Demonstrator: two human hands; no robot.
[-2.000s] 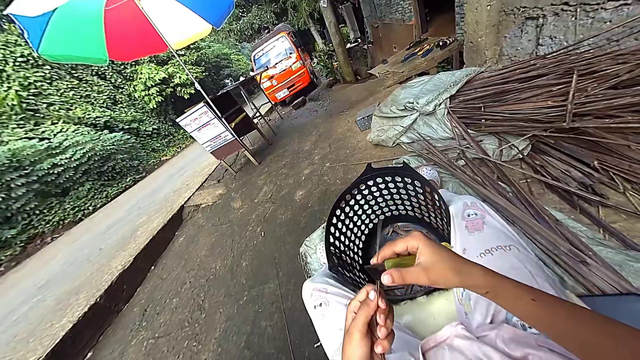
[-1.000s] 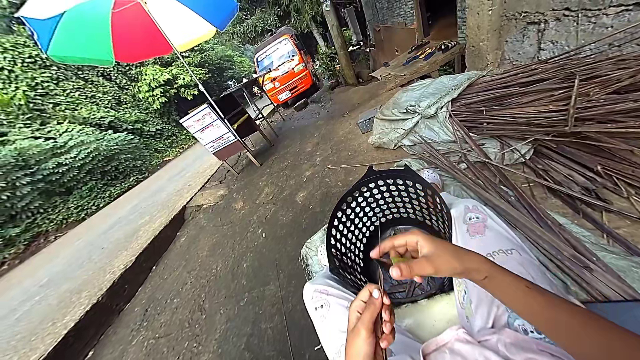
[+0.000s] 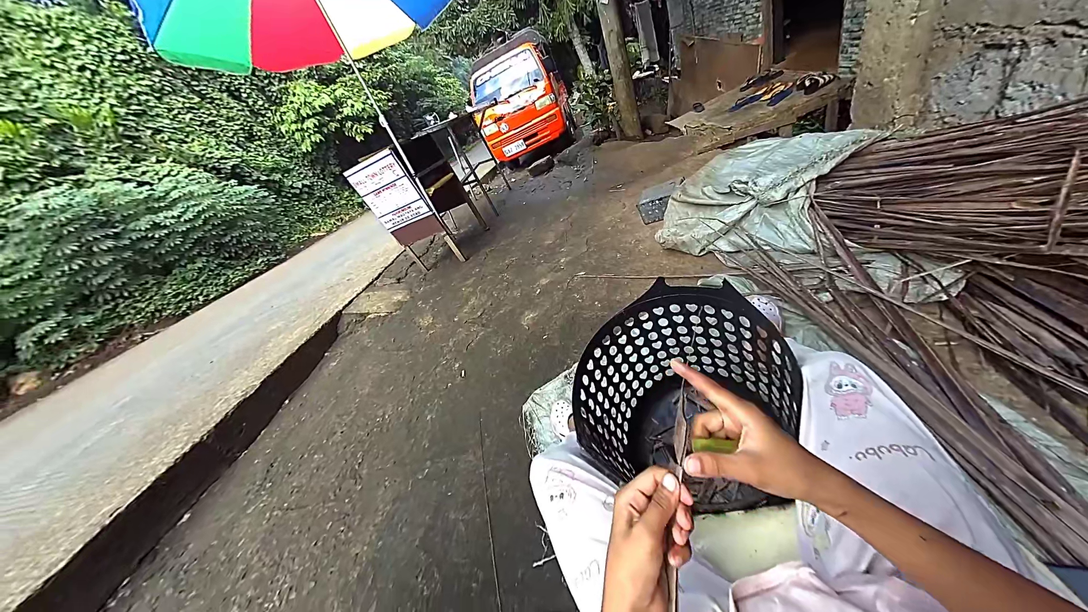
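A black plastic basket (image 3: pixel 612 374) with round holes stands between my knees, tilted toward me, with dark leaf scraps (image 3: pixel 731 493) inside. My left hand (image 3: pixel 654 518) pinches a thin brown dried leaf strip (image 3: pixel 681 425) near the basket's near rim. Just right of the strip, my right hand (image 3: pixel 748 442) has its index finger extended, and its other fingers curl round a yellow-green handle (image 3: pixel 714 444). The tool's working end cannot be made out. The strip rises upright past my right thumb into the basket's mouth.
Long dried palm leaf strips (image 3: pixel 952 195) lie in a heap at the right, partly on a pale woven sack (image 3: pixel 765 187). A concrete kerb (image 3: pixel 212 459) borders the road at left. A signboard (image 3: pixel 391 195), umbrella (image 3: pixel 289 34) and orange vehicle (image 3: pixel 523 102) stand farther off.
My right index finger, bent near the strip earlier, now points outward toward the basket's far wall. My left hand stays at about the same place, still pinching a strip.
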